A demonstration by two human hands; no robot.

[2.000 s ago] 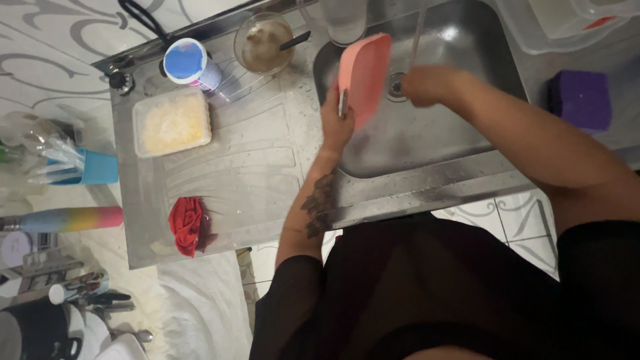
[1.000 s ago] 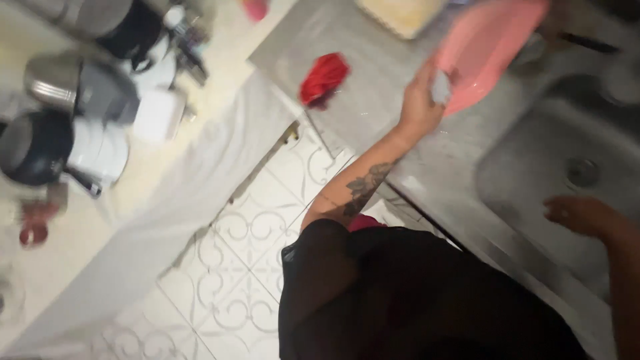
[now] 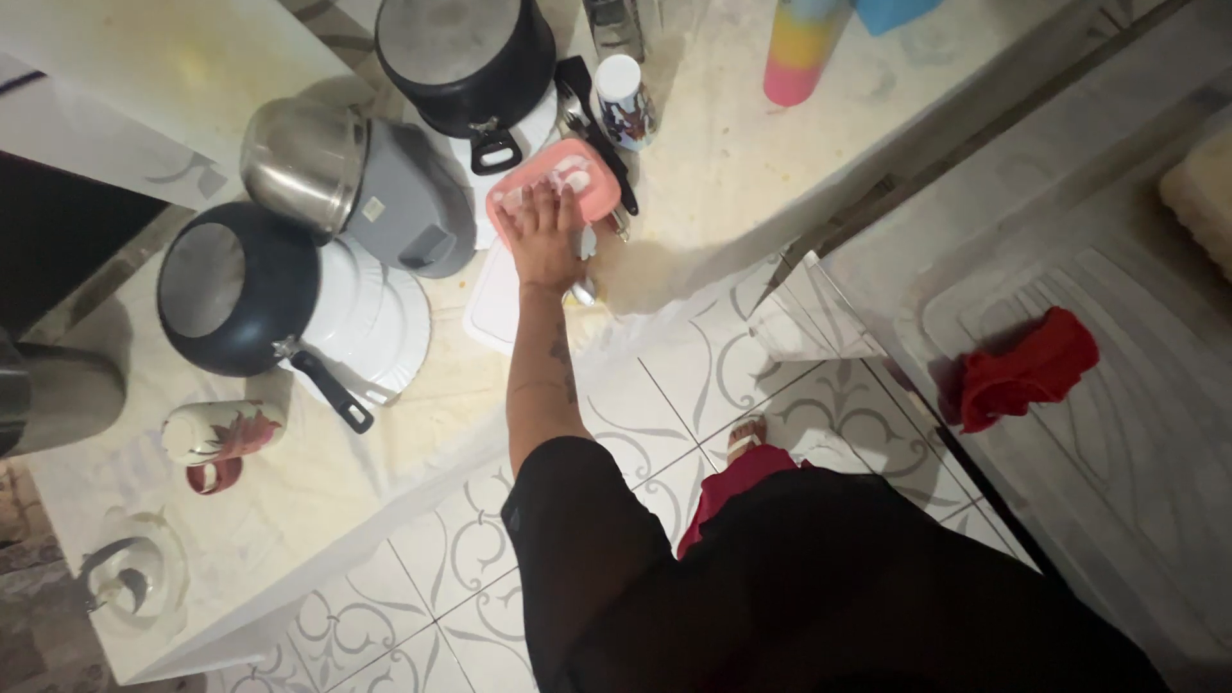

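Observation:
My left hand [image 3: 547,241] lies on a pink plastic container [image 3: 599,185], its fingers spread over the wet, whitish surface. The container rests among dishes on the cloth-covered table, over part of a white rectangular item [image 3: 493,303]. A metal utensil end [image 3: 583,292] shows beside my wrist. Just beyond the container stand a black pot [image 3: 462,67] turned upside down and black utensils [image 3: 602,144]. My right hand is out of view.
Left of my hand are a grey appliance with a steel bowl [image 3: 303,164], an upturned black pan [image 3: 236,289], white plates [image 3: 385,337] and a floral mug [image 3: 226,431]. A red cloth [image 3: 1030,371] lies on the steel drainboard [image 3: 1136,462] at right.
The pink container has gone from over the sink and drainboard to the table of dishes, with my left hand. My right hand has left view. The view has swung left.

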